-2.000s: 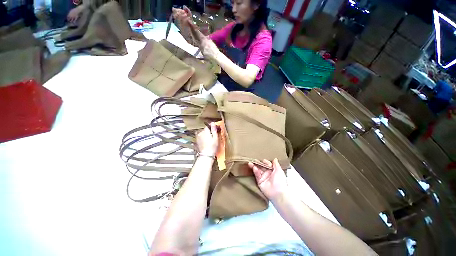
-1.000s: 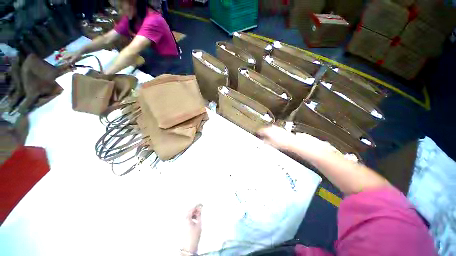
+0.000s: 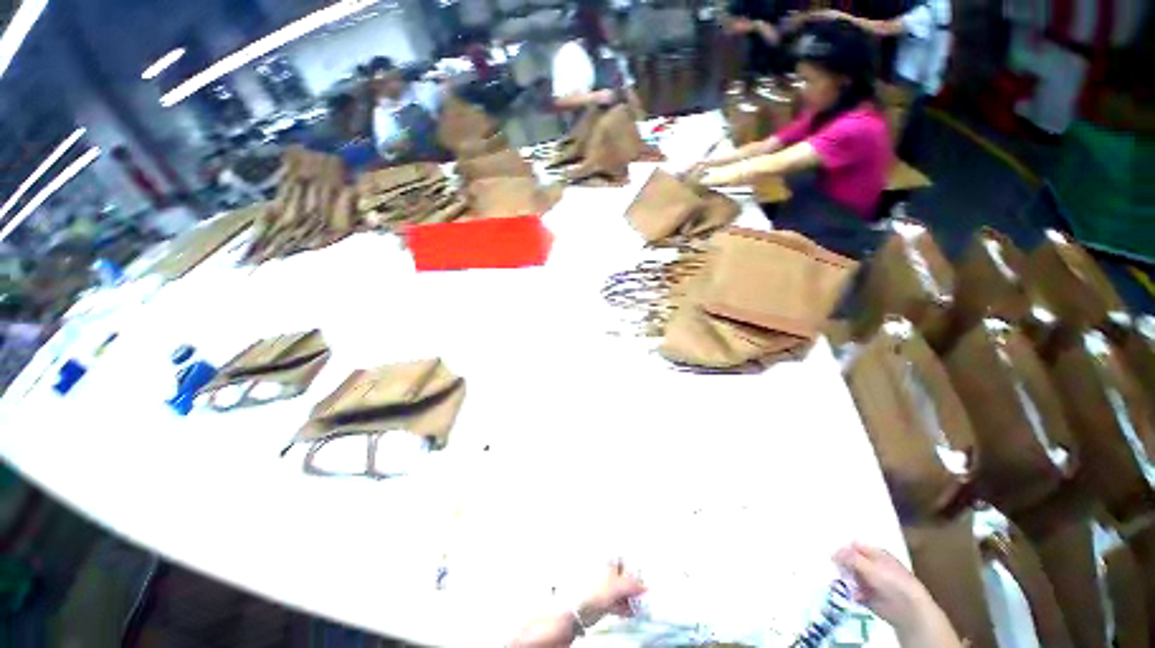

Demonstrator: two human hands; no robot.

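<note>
A clear plastic bag [image 3: 773,601] with dark and green print lies at the bottom edge of the view, hard to tell from the white table. My left hand [image 3: 614,592] pinches its left side. My right hand [image 3: 880,580] holds its right side near the print. A pile of brown totes [image 3: 773,285] lies beyond my hands, with thin handles looping out to the left. Two folded brown totes [image 3: 386,399] lie apart on the left, handles towards me.
The white table [image 3: 557,418] carries a red box [image 3: 479,243], brown tote heaps [image 3: 304,209] and a blue dispenser [image 3: 190,380]. Stuffed totes [image 3: 912,405] stand in rows at the right. A person in pink [image 3: 849,158] works across the table; several other people are behind.
The view has swung left. My right hand has left the stuffed totes beside the table and now holds the plastic bag. My left hand has moved from the bare tabletop to the bag.
</note>
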